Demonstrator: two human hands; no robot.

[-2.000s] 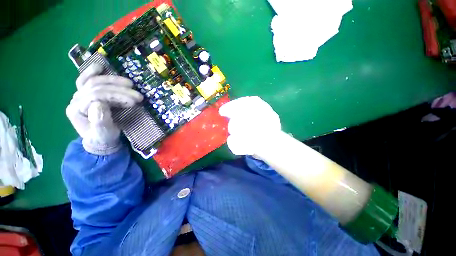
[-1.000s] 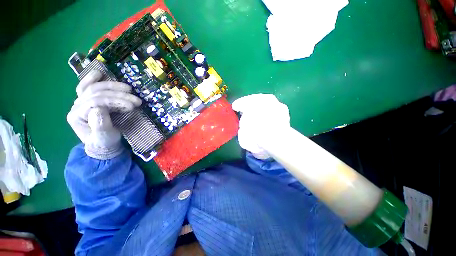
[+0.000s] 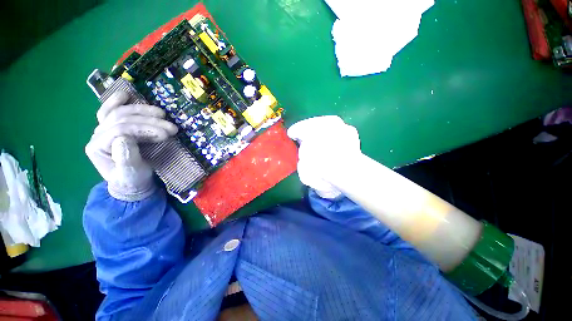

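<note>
The green circuit board (image 3: pixel 201 94) lies tilted on the red support pad (image 3: pixel 251 172), crowded with yellow blocks and small round cans. My gloved left hand (image 3: pixel 128 141) grips the grey ribbed heatsink (image 3: pixel 179 168) along the board's left edge. My gloved right hand (image 3: pixel 326 150) is closed around the front of the glue barrel (image 3: pixel 414 213), just right of the board's lower right corner. The barrel's green adapter cap (image 3: pixel 483 260) points to the lower right. The nozzle tip cannot be made out.
A white sheet (image 3: pixel 373 37) lies on the green bench (image 3: pixel 451 94) at the top. Crumpled white material (image 3: pixel 28 204) is at the left edge. Red pads with a board (image 3: pixel 545 31) are at the upper right. A clear hose (image 3: pixel 511 308) runs from the cap.
My right hand and the glue barrel have moved slightly right, away from the board's corner. My left hand still holds the heatsink; the board has shifted only slightly in view.
</note>
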